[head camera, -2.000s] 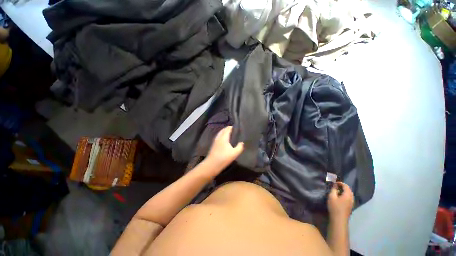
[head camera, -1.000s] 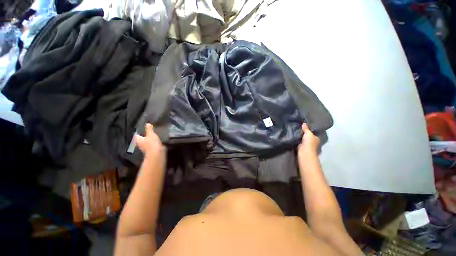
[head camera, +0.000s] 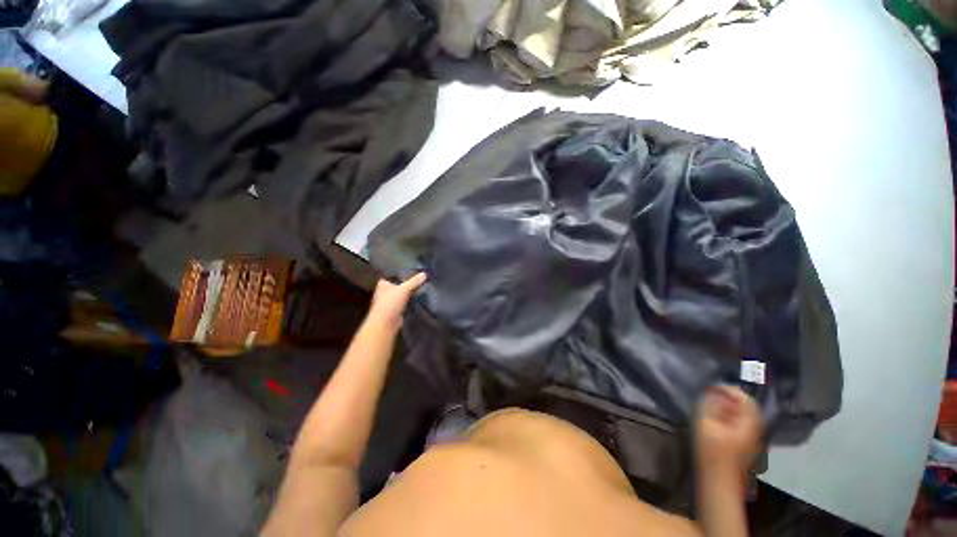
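A dark grey jacket (head camera: 504, 252) lies spread on the table with its shiny blue-black lining up. A small white label (head camera: 752, 371) shows on the lining at the right. My left hand (head camera: 401, 294) pinches the jacket's lower left edge between thumb and fingers. My right hand (head camera: 727, 422) is blurred at the jacket's lower right, just below the label. Its fingers look curled, and whether they hold cloth or a tool cannot be told.
A pile of dark grey garments (head camera: 262, 94) lies at the left and hangs over the table (head camera: 881, 220). Crumpled beige garments (head camera: 588, 37) are at the far side. An orange-brown slatted stool or crate (head camera: 233, 304) stands at the lower left.
The jacket is opened wider, and its left side is spread away from the pile. My left hand still pinches its edge. My right hand has left the right corner and moved inward near the label.
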